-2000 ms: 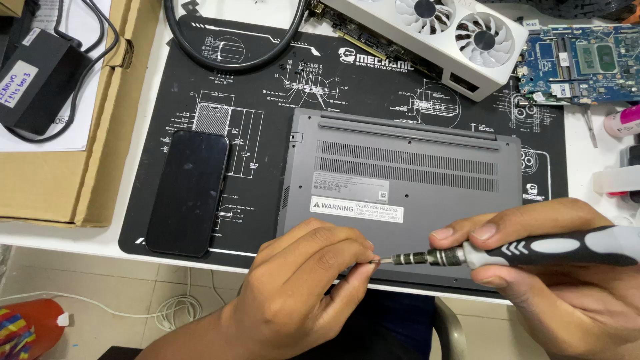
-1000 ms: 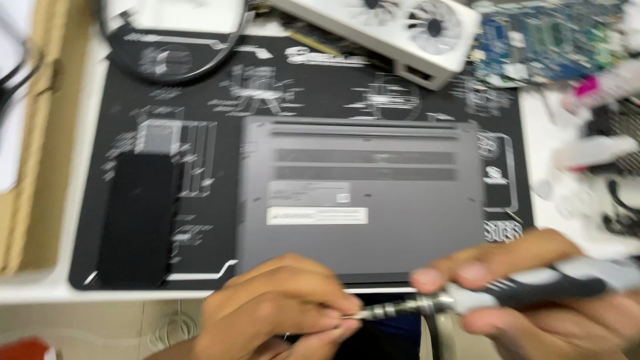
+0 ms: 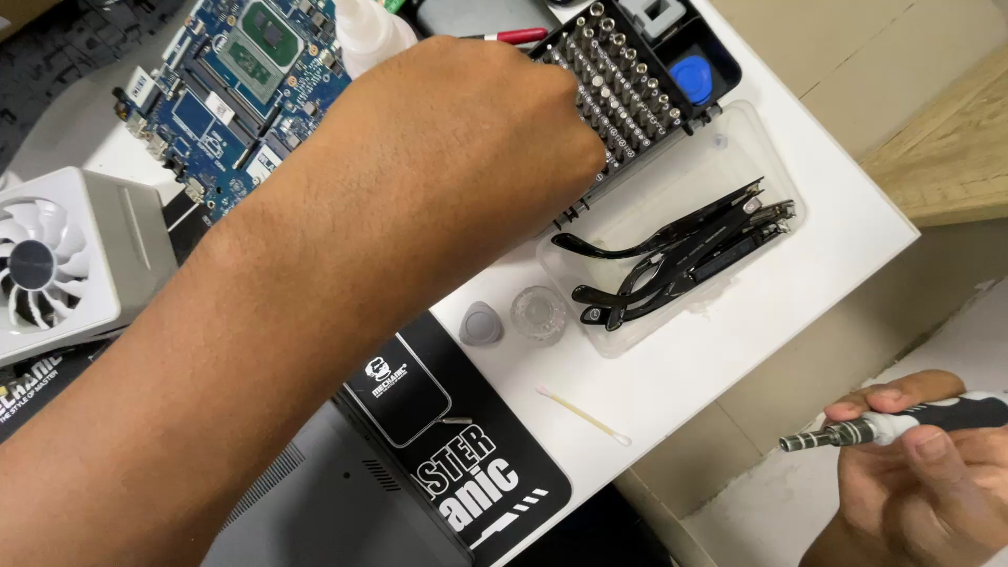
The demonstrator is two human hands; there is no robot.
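Observation:
My right hand holds a grey and black screwdriver handle with a metal socket shaft at the lower right, past the table's edge; no bit shows at its tip. My left arm reaches across the view, and my left hand is at the near side of a black bit case filled with rows of screwdriver bits. Its fingers are hidden behind the back of the hand, so what they touch or hold cannot be seen. The grey laptop's underside lies at the bottom, partly under my left forearm.
A clear plastic tray holds black eyeglass parts. Near it are a small clear round container, a grey pick and a cotton swab. A blue circuit board, a white bottle and a white graphics card stand left.
The view has swung right. My left hand has left the screwdriver's tip and reached over to the bit case. My right hand still holds the screwdriver, now apart from the left hand.

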